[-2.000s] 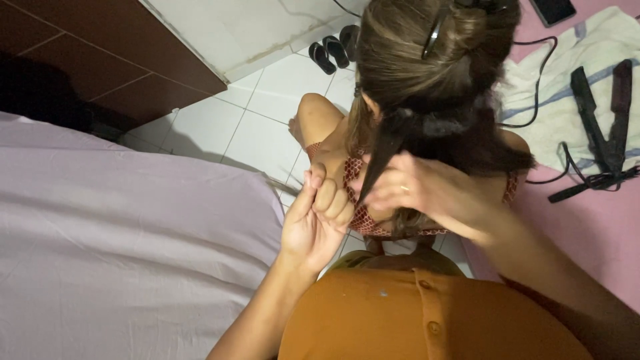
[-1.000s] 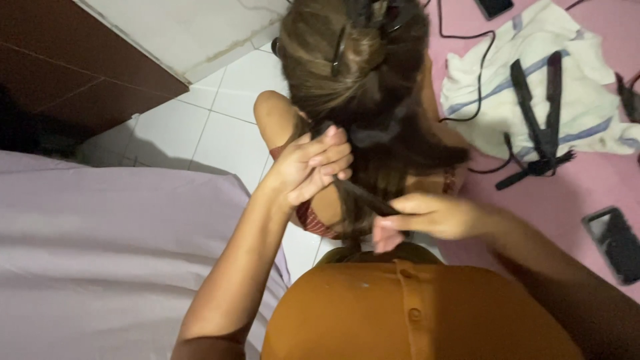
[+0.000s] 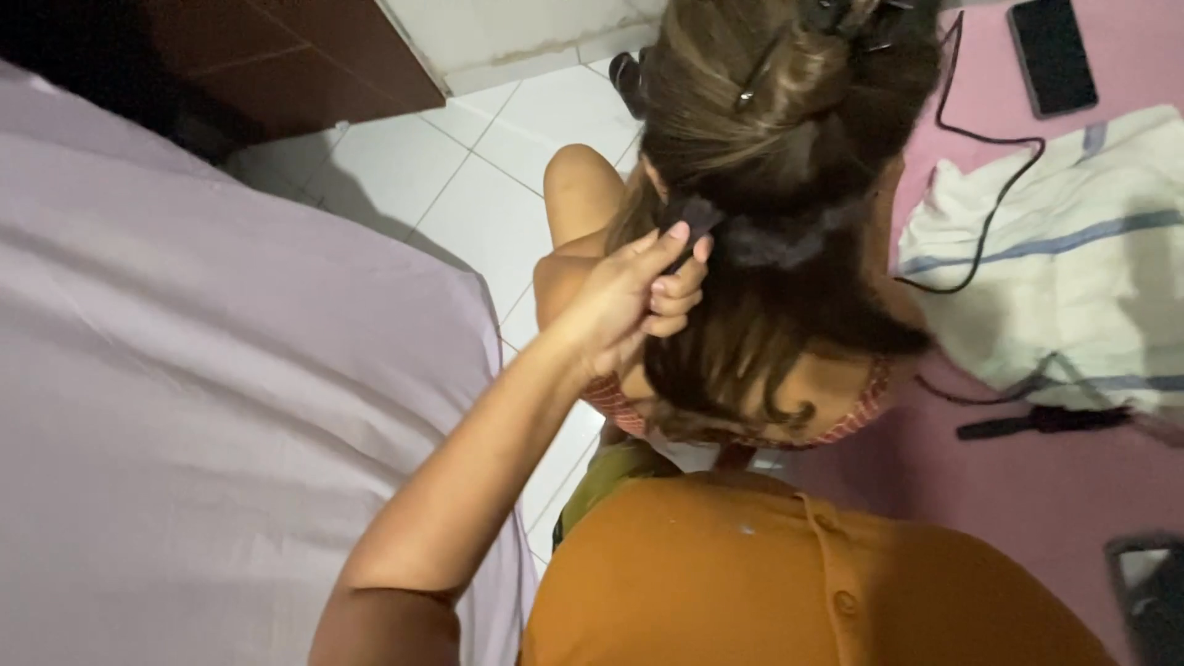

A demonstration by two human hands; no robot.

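My left hand (image 3: 652,296) is closed on a dark strand of hair (image 3: 696,222), near the ear of a person sitting in front of me with their back to me. The upper hair (image 3: 805,83) is gathered up with a dark clip, and the lower hair (image 3: 758,324) hangs loose over the back. My right hand is out of view. On the white towel (image 3: 1064,277) with blue stripes, at the right, no hair straightener shows, only a black cable (image 3: 994,203). A black hairbrush (image 3: 1031,423) lies at the towel's lower edge.
A black phone (image 3: 1053,55) lies on the pink sheet (image 3: 971,499), and another dark device (image 3: 1152,583) is at the lower right. A lilac sheet (image 3: 231,370) covers the surface at left. Dark footwear (image 3: 626,83) stands on the white tiled floor (image 3: 490,203) near the wall.
My right hand, at the hair before, has left the view. The black hair straightener seen on the towel earlier no longer shows there. My left hand still grips hair.
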